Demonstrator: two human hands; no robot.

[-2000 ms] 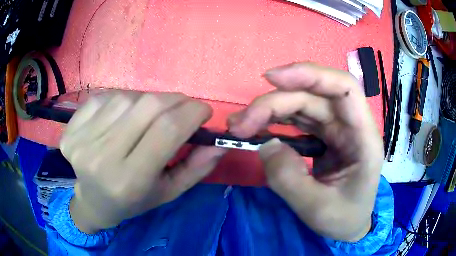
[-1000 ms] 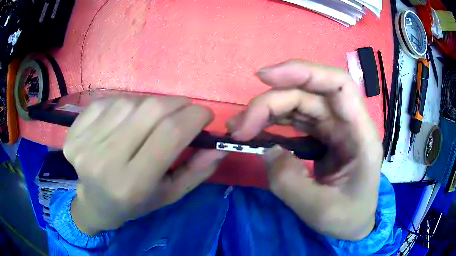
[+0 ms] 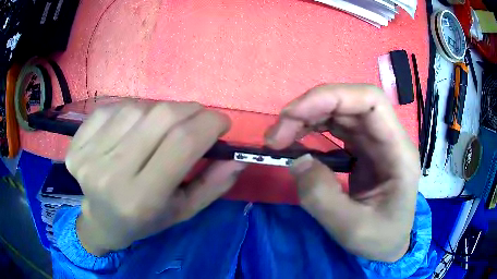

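Note:
The tablet (image 3: 54, 123) is held on edge as a thin black bar across the view, its glossy face reflecting the red mat. A short white strip (image 3: 264, 159) with several dark spots lies on its near edge, between my hands. My left hand (image 3: 144, 169) grips the tablet left of the strip, fingers over the top and thumb below. My right hand (image 3: 354, 163) is around the right part of the tablet. Its thumb tip touches the strip's right end and its index finger is at the upper side. Whether the fingers pinch a small part cannot be seen.
The red mat (image 3: 218, 49) lies beyond the tablet. A tape roll (image 3: 31, 92) is at the left. At the right are a foam pad (image 3: 401, 77), thin black tools, an orange and black screwdriver (image 3: 456, 103) and another tape roll (image 3: 450, 36). White sheets (image 3: 362, 10) lie at the far side.
My right thumb has moved slightly right, showing more of the strip and another dark spot. My right fingers have lowered and curled closer to the tablet. My left hand has barely moved.

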